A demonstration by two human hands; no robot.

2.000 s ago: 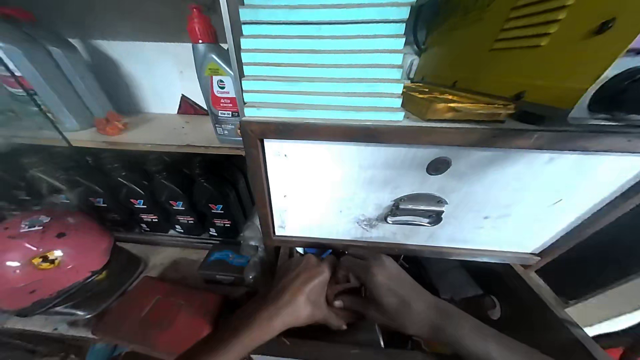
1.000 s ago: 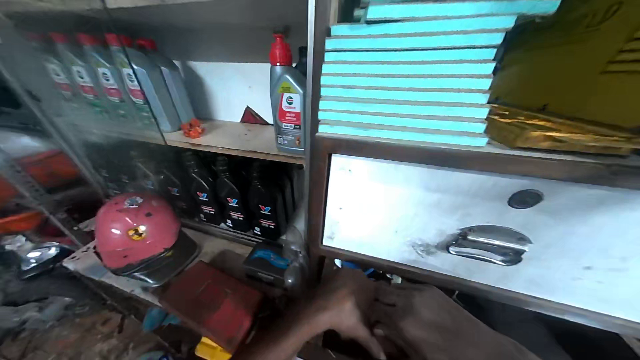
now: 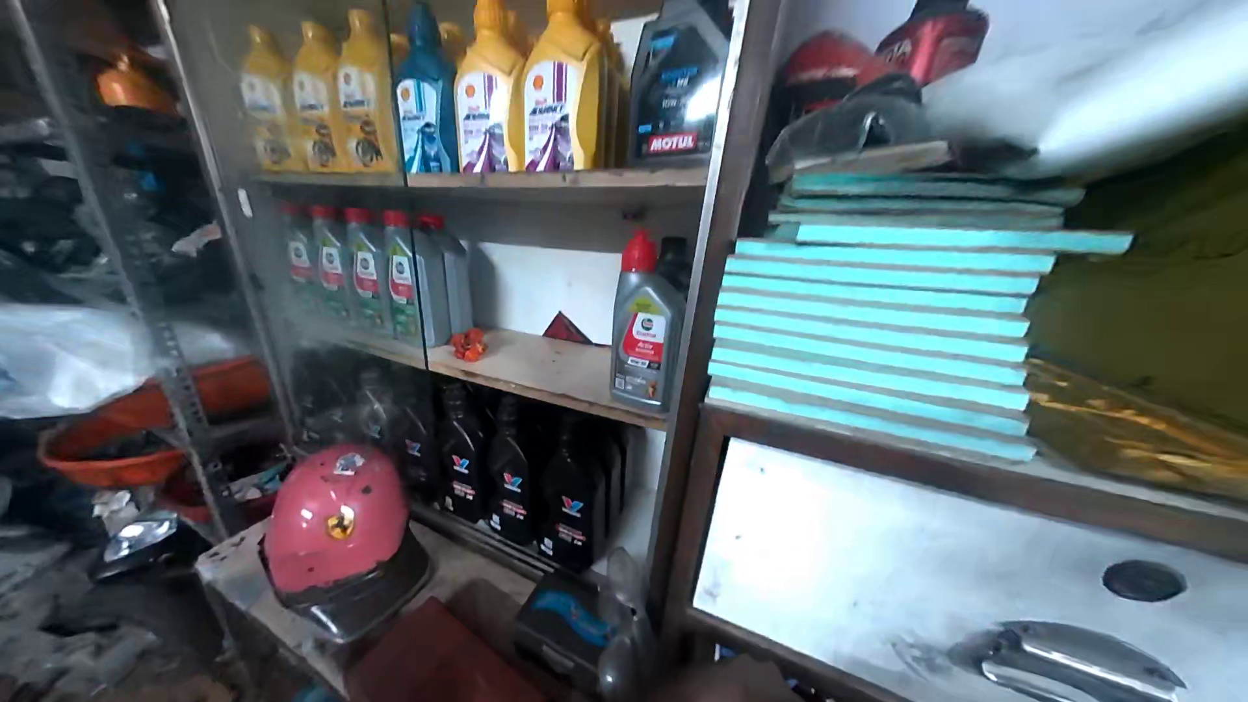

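A blurred, brownish piece of a hand, seemingly my left hand [image 3: 736, 680], shows at the bottom edge, just under the left end of a white drawer front [image 3: 877, 556]. Its fingers, and anything in them, are cut off by the frame. My right hand is out of view. The drawer front has a metal pull handle [image 3: 1082, 658] and a round dark lock or disc [image 3: 1144, 580]. To the left of the hand are a black box with a blue mark [image 3: 565, 614] and a dark red flat case or box [image 3: 448, 653].
A pink helmet [image 3: 336, 517] sits on a low ledge at left. Shelves hold black oil bottles [image 3: 507, 478], a grey bottle with a red cap [image 3: 643, 341] and yellow bottles [image 3: 561, 97]. Teal-edged boards [image 3: 877, 331] are stacked above the drawer. An orange basin [image 3: 117, 458] stands far left.
The view has swung up and left. Both hands, together below the drawer front in the earlier frames, have nearly left the picture; only a blurred part of one shows.
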